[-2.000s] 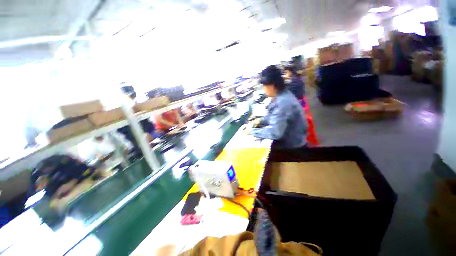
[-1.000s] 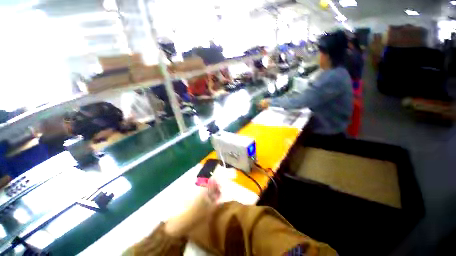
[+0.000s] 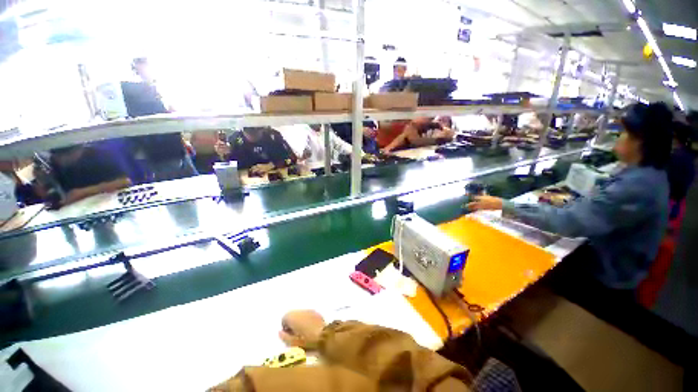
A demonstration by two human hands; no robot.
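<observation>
My right hand (image 3: 301, 328), blurred, is low over the white bench top (image 3: 191, 325), at the end of a brown sleeve. Its fingers look curled, but their grip cannot be made out. A yellow controller (image 3: 286, 357) is just below it, between the hand and a second brown sleeve at the bottom edge. My left hand does not show. A pink-red controller (image 3: 365, 282) lies beside a flat black phone-like slab (image 3: 374, 262). A black dock (image 3: 17, 369) is cut off at the lower left corner.
A grey metal box (image 3: 428, 256) with a lit blue display and leads stands on an orange mat (image 3: 497, 260). Black docks (image 3: 128, 282) lie on the green belt (image 3: 306, 249). A person in blue-grey (image 3: 624, 222) reaches over the bench at right. A large black-edged bin (image 3: 605, 337) is below.
The view has swung left, so the box and the neighbouring person appear farther right. My right hand has moved away from the pink-red controller. The yellow controller now shows.
</observation>
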